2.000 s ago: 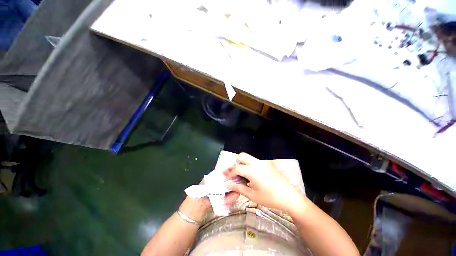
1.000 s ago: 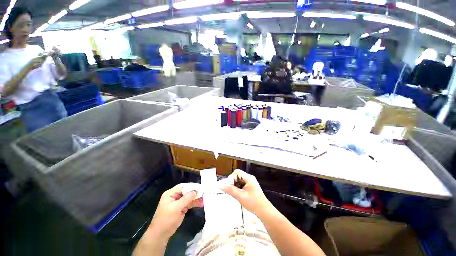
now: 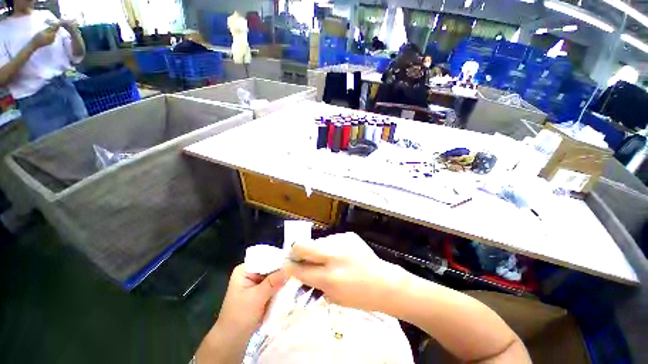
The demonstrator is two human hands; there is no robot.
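A small white fabric piece (image 3: pixel 265 259) is held above the lap, with one strip standing up between the hands and another part sticking out to the left. My left hand (image 3: pixel 249 295) pinches its lower left side between thumb and fingers. My right hand (image 3: pixel 337 266) is at its right side, fingers bent and touching the cloth. A small dark thing shows at the right fingertips; it is too small to name. No needle or thread can be made out.
A white table (image 3: pixel 426 178) stands ahead, bearing thread cones (image 3: pixel 348 135), a cardboard box (image 3: pixel 579 160) and small loose items. A large grey fabric bin (image 3: pixel 135 192) stands left. A person (image 3: pixel 42 64) stands behind it. An open brown box is below right.
The view has swung up from the lap to the room, then tipped down slightly. My right hand has turned inward over the fabric, and its forearm now lies more across the lap.
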